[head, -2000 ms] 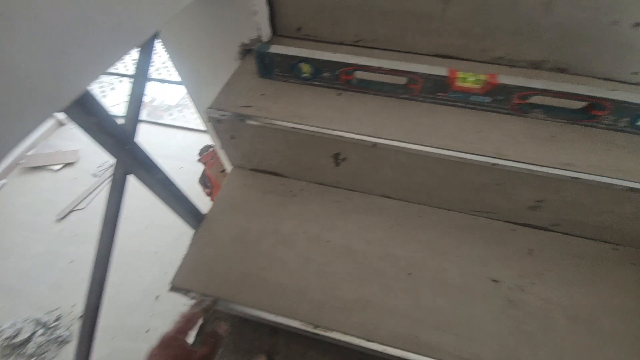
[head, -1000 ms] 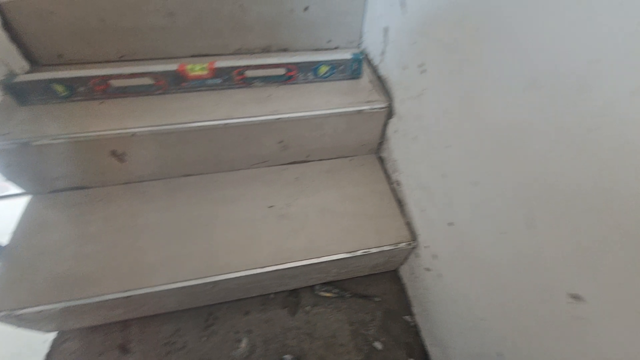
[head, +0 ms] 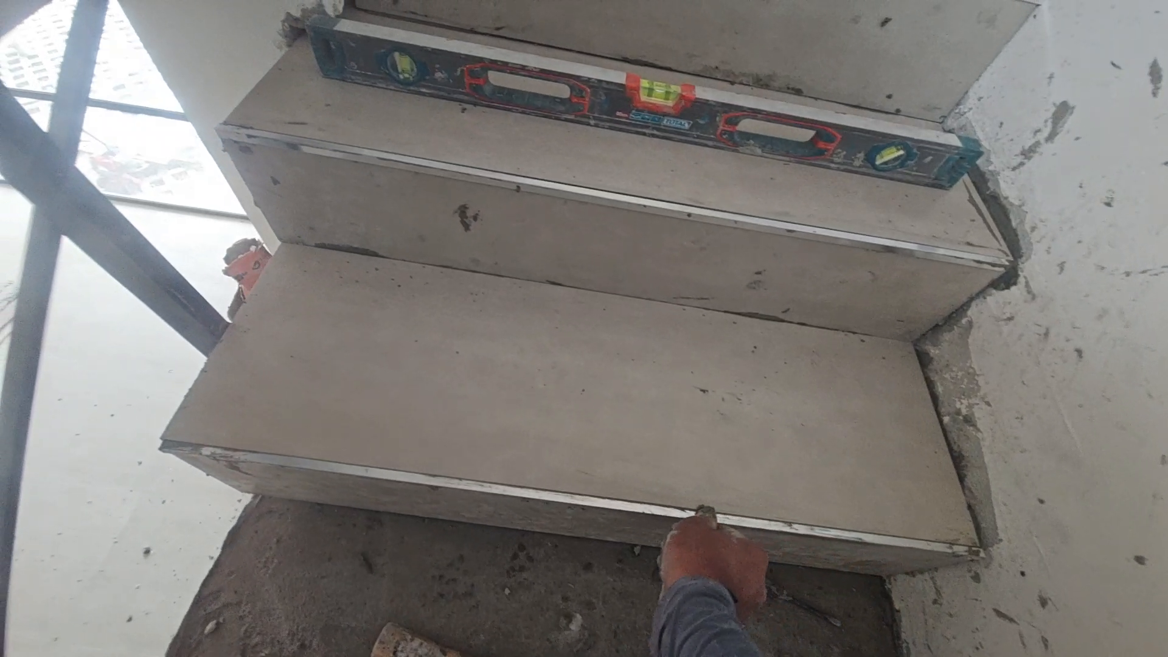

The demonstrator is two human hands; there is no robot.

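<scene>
My right hand (head: 714, 558), in a grey sleeve, is at the front edge of the lower tiled stair tread (head: 566, 392). Its fingers are bent, with one tip at the metal edge trim (head: 438, 481); whether the hand grips anything is hidden. My left hand is out of view. A spirit level (head: 607, 109) with red-rimmed hand slots and yellow-green vials lies across the upper tread (head: 584, 169), near the riser behind it. Just right of my hand, a thin dark object (head: 808, 607) rests on the rough floor.
A rough, stained white wall (head: 1077, 365) borders the stairs on the right. Dark crossed metal bars (head: 109, 246) stand at the left. A reddish object (head: 246, 269) shows beside the lower tread. Below lies rough concrete (head: 456, 575) with a broken piece (head: 406, 641) at the bottom edge.
My right hand has come into view at the lower tread's front edge, where no hand showed one second ago. The level remains on the upper tread. The view has swung right, then partly back.
</scene>
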